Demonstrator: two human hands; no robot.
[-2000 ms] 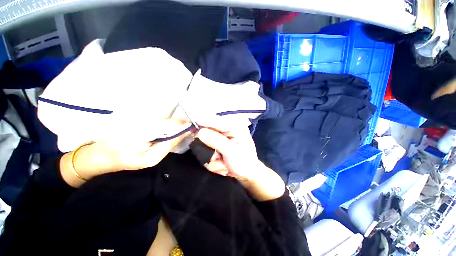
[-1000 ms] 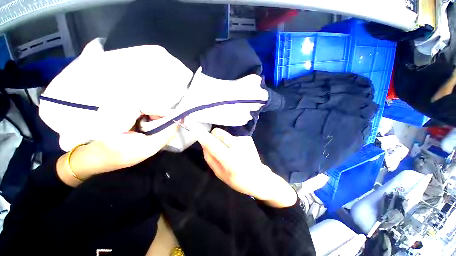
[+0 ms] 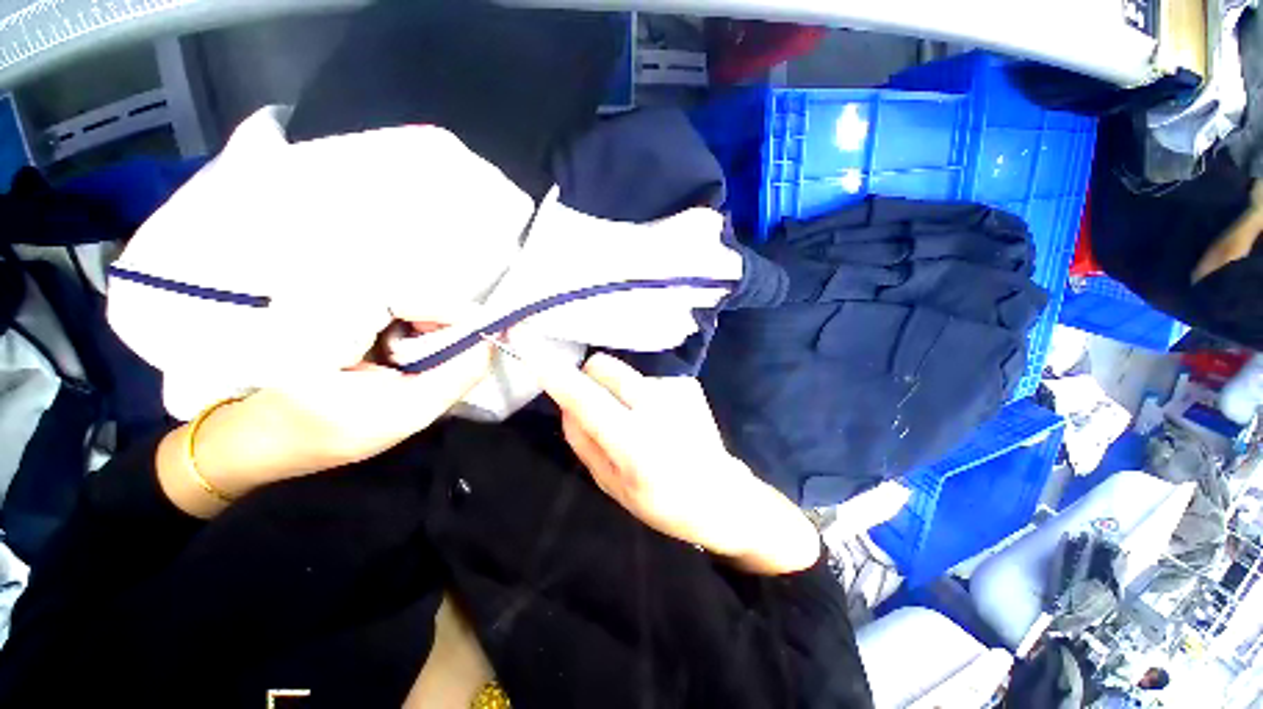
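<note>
The white garment (image 3: 346, 208) lies bunched across my lap, with a navy stripe (image 3: 582, 290) running along it. My left hand (image 3: 367, 411) holds the cloth at the stripe's lower left end, its fingers partly overexposed. My right hand (image 3: 644, 436) has its fingertips at the stripe beside the left fingertips. A thin pointed metal tool (image 3: 504, 344) shows at the right fingertips against the cloth; I cannot tell whether it is snips or a needle. Navy cloth (image 3: 644, 173) joins the white part at the upper right.
Stacked navy pieces (image 3: 887, 326) lie to the right, against a blue plastic crate (image 3: 866, 150). Another blue crate (image 3: 986, 485) is below them. The white table edge (image 3: 776, 25) crosses the top. A person's arm (image 3: 1230, 249) shows at the far right.
Since two seconds ago, my right hand has moved down and its fingers have straightened. The dark piece under its fingers no longer shows, and the stripe lies in one continuous curve.
</note>
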